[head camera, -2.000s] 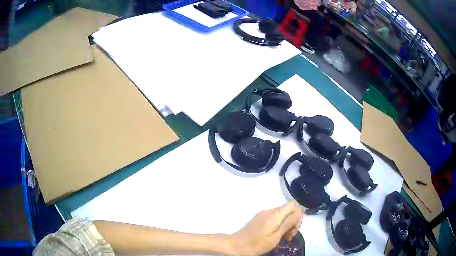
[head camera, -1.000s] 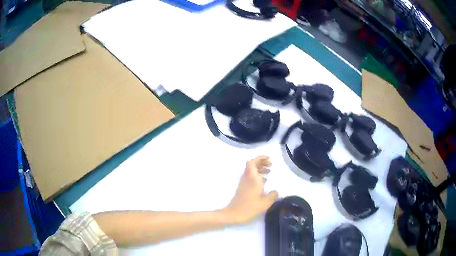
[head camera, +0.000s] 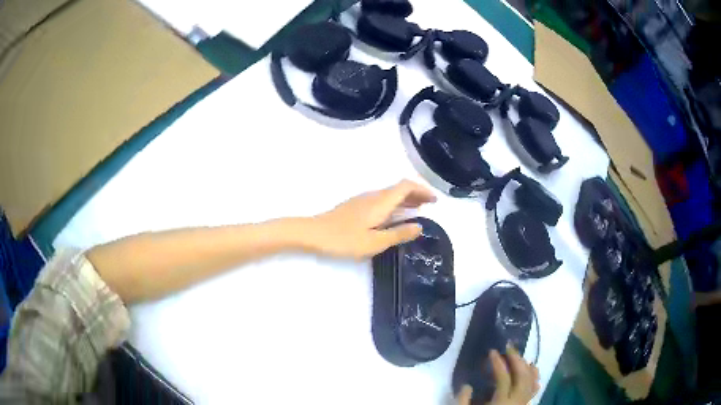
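Note:
A black oblong twin-cup unit (head camera: 423, 297) lies on the white sheet, with shiny film over its hollows. My left hand (head camera: 375, 221) is at its upper left end, fingers apart, thumb close to its top edge; I cannot tell if it touches. A second twin-cup unit (head camera: 494, 328) lies to the right, joined to the first by a thin black cable (head camera: 477, 298). My right hand (head camera: 510, 380) is over its lower end, fingers bent on it, cut off by the bottom edge. Whether it grips the unit is unclear.
Several black headphones (head camera: 451, 142) lie on the white sheet (head camera: 237, 316) beyond my hands. Film-covered twin-cup units (head camera: 620, 277) are clustered on cardboard at right. A cardboard sheet (head camera: 103, 103) lies at upper left. The green bench top (head camera: 67, 229) shows along the sheet's edge.
The view has tipped down, so the headphones sit higher in it. Both twin-cup units now show more fully. My right hand has come into view on the right unit; my left hand is at the other unit.

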